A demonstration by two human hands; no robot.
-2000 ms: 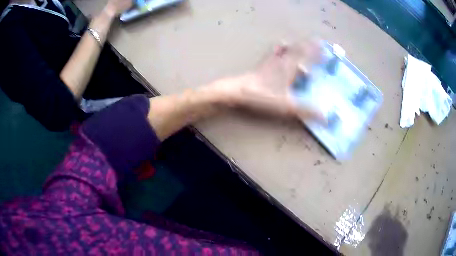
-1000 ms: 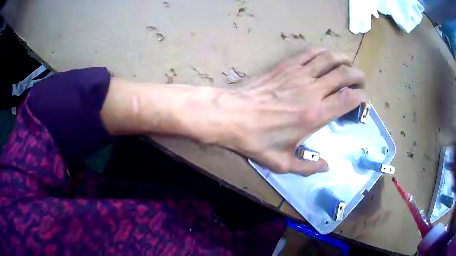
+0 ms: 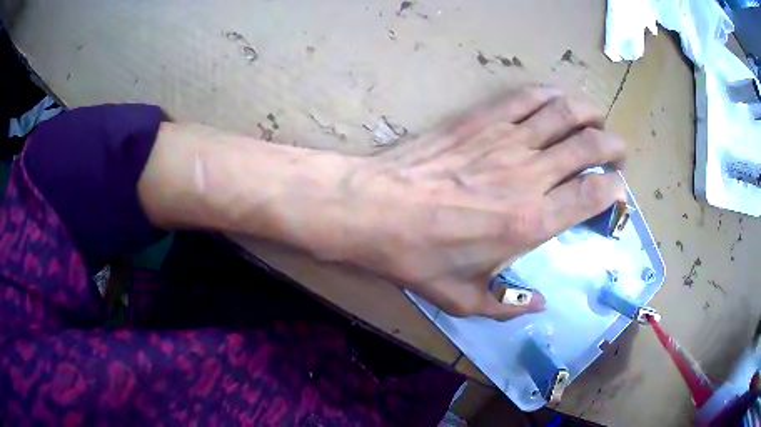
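Note:
A square white plastic plate point(image 3: 576, 321) with four upright posts lies on the bench, lower right of centre. My left hand point(image 3: 509, 192) lies over its upper left part and holds it. The thumb curls around the left post point(image 3: 515, 293), and the fingers cover the top corner. The red nozzle point(image 3: 677, 354) of a squeeze bottle touches the slotted end of the right post point(image 3: 642, 312). The bottle's blurred body is cut off at the lower right. I cannot make out my right hand there.
A crumpled white cloth point(image 3: 630, 29) lies at the top right. Another pale plate point(image 3: 726, 133) stands partly in view at the right edge. Dark scraps dot the tan bench cover point(image 3: 334, 50). The bench's front edge curves below my left forearm.
The nozzle tip has come from just beside the right post onto its end. My left hand keeps its hold on the plate. The other plate now shows higher up at the right edge.

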